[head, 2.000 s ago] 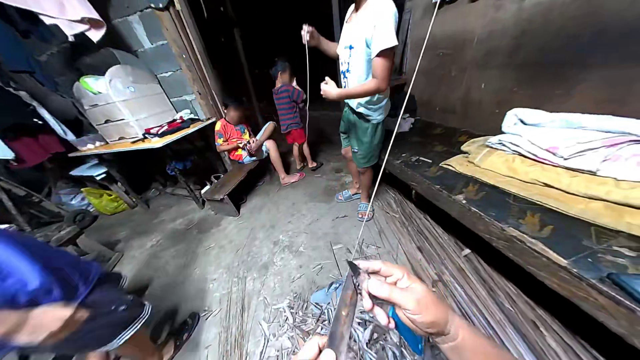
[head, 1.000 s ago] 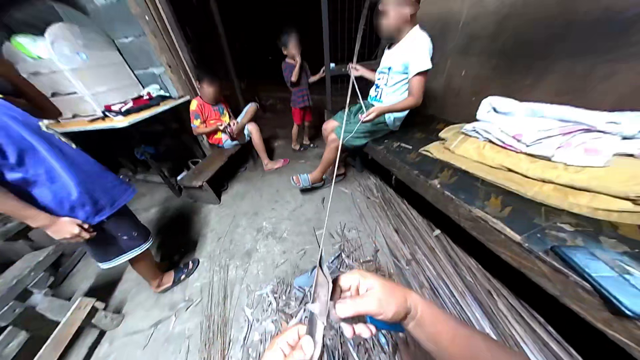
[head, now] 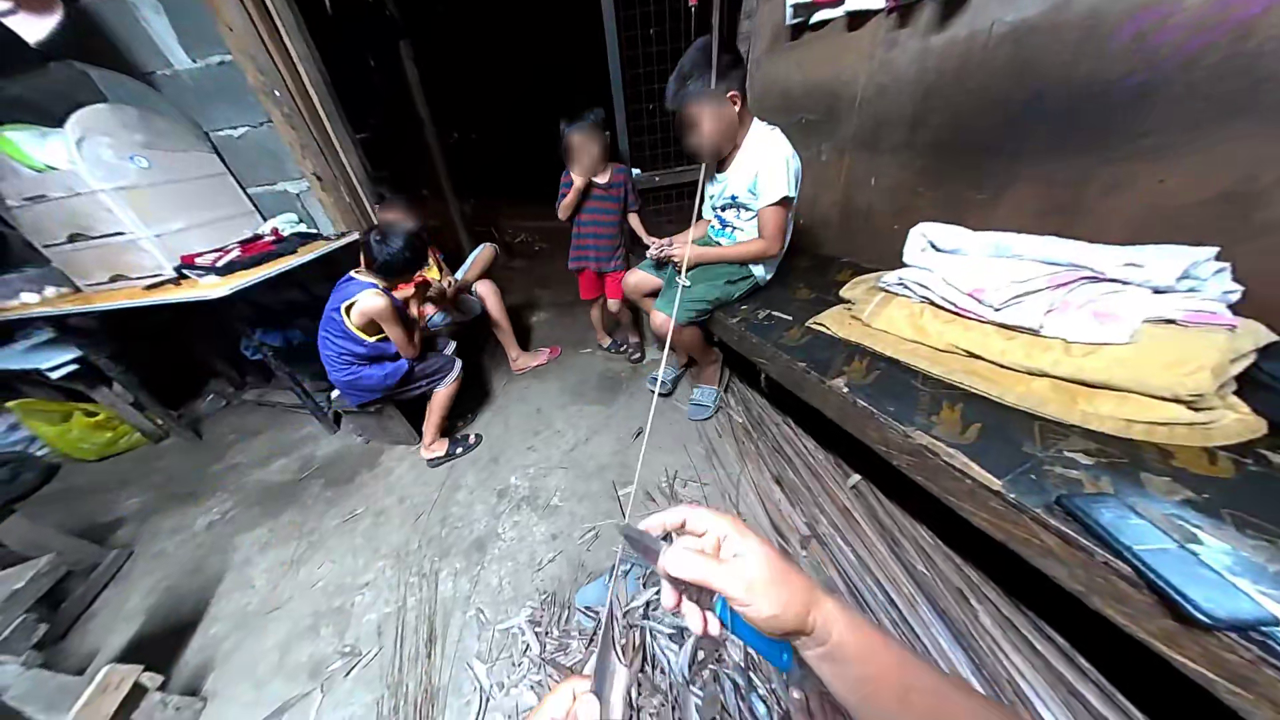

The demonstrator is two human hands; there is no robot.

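My right hand (head: 735, 565) is closed around a knife with a blue handle (head: 755, 635); its dark blade (head: 642, 543) points up and left beside a thin taut cord (head: 660, 370). The cord runs up in front of a seated person in a white shirt. Low at the bottom edge, my left hand (head: 568, 700) pinches a dark, narrow strip (head: 610, 660), perhaps of leaf or stalk, whose thin end rises toward the blade. Whether the strip meets the cord cannot be told. Shavings (head: 540, 650) lie on the floor beneath both hands.
Long dry stalks (head: 830, 500) lie along a low platform (head: 900, 430) on the right, which bears folded cloths (head: 1050, 350) and a blue flat object (head: 1170, 560). Several people sit or stand ahead. A table (head: 170, 293) and wood pieces (head: 105, 692) are at left.
The person in blue, standing at the left a second ago, now sits beside the one in orange. The person in white stood at first and now sits on the platform. My knife blade now shows apart from the strip.
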